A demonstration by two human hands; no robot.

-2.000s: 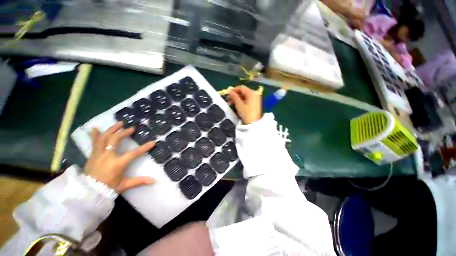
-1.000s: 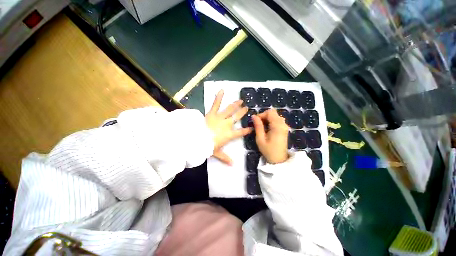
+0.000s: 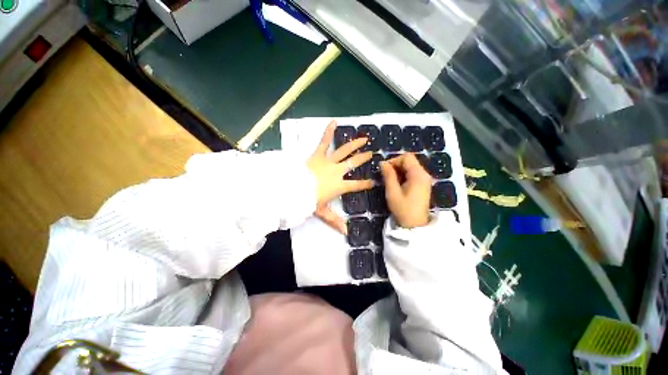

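Black moulded parts (image 3: 360, 264) lie in rows on a white sheet (image 3: 315, 256); the top-row parts show small pale dots. My left hand (image 3: 335, 176) lies flat with fingers spread over the left columns of parts. My right hand (image 3: 409, 192) is over the second and third rows, thumb and forefinger pinched together at a second-row part. Whether a tiny piece is between the fingertips cannot be told. My right hand and sleeve hide several parts.
Yellowish tape strips (image 3: 498, 197) and white sprue pieces (image 3: 507, 282) lie right of the sheet, with a blue-handled tool (image 3: 533, 224). A lime-green fan (image 3: 612, 343) is lower right. Clear plastic racks (image 3: 542, 95) stand behind. A long pale strip (image 3: 289, 97) and a carton (image 3: 201, 18) are upper left.
My right hand has come from the tape strips onto the parts and moved slightly rightward along the second row. My left hand has shifted further over the parts. The camera view has turned.
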